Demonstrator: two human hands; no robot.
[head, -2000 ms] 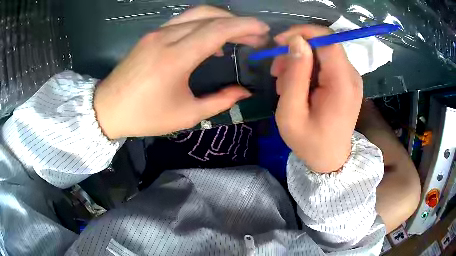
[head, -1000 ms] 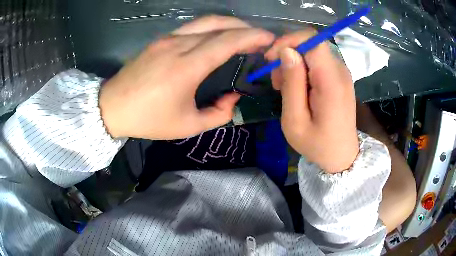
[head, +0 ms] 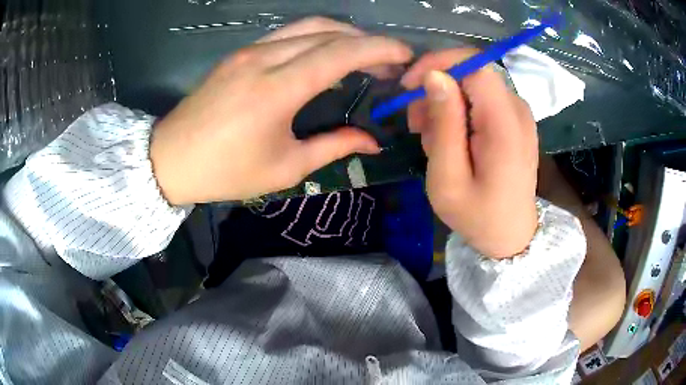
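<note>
A black watch case assembly [head: 331, 109] with a thin shiny rim line is between my two hands, dark against the mat and partly hidden by my fingers. My left hand [head: 248, 120] curves around it, thumb at the lower edge and fingers over the top. My right hand [head: 481, 143] grips a bright blue plastic stick [head: 493, 54] between thumb and fingers. The stick slants from upper right down to the left, its lower tip at the dark part. Whether the tip touches it is hard to tell.
A white wipe [head: 545, 83] lies on the dark green mat [head: 173, 60] beyond my right hand. Clear plastic trays [head: 45, 60] stand at the far left, with glossy plastic along the top right. The press front [head: 653, 256], with a red-orange knob [head: 645, 303], is at the right edge.
The blue stick has swung steeper, its lower tip now lower. Against one second ago, the shiny rim line has shifted slightly and my left thumb reaches further right.
</note>
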